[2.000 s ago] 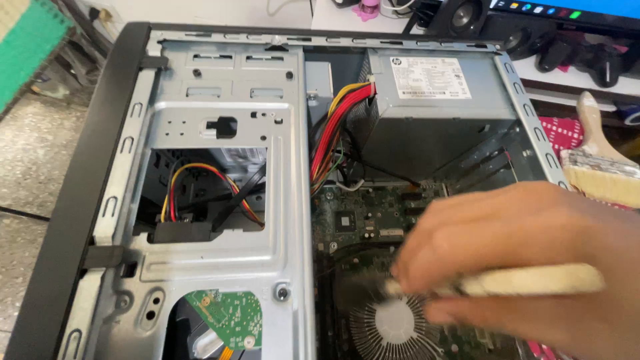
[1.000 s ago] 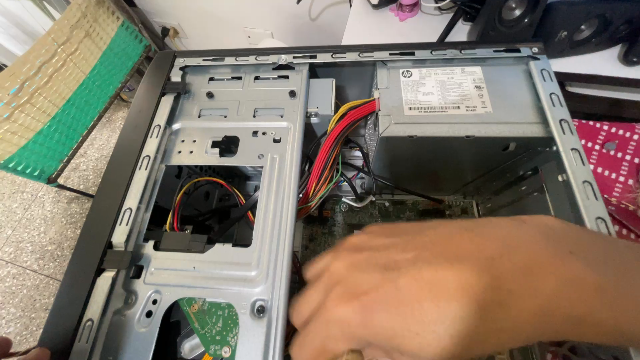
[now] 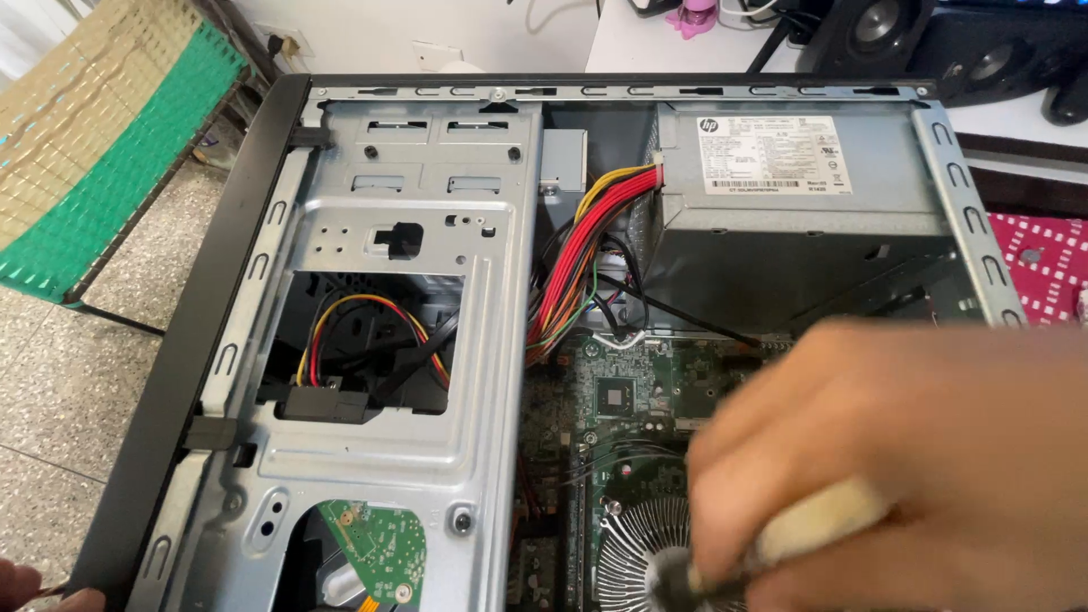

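Observation:
An HP desktop computer case lies with its side off, its metal drive cage [image 3: 382, 229] at the left of the opening. My right hand [image 3: 850, 459], blurred, grips a brush by its pale handle [image 3: 820, 518]. The dark bristles [image 3: 680, 582] are over the finned round CPU cooler [image 3: 633, 552], at the bottom of the view. Behind the fingers lies the green motherboard [image 3: 616, 397], partly hidden. My left hand [image 3: 47, 591] shows only as fingertips at the lower left corner, at the black front panel [image 3: 183, 365] of the case; its grip is cut off by the frame.
The power supply [image 3: 765, 161] sits at the back right, with a bundle of red, yellow and black cables [image 3: 599, 246] running down to the board. A woven green and beige chair [image 3: 127, 144] stands at left. Speakers [image 3: 884, 34] are on the white desk [image 3: 637, 42] behind.
My right hand has moved off to the right from the middle of the board, and the cooler shows again. My left fingertips, out of view two seconds ago, are at the lower left.

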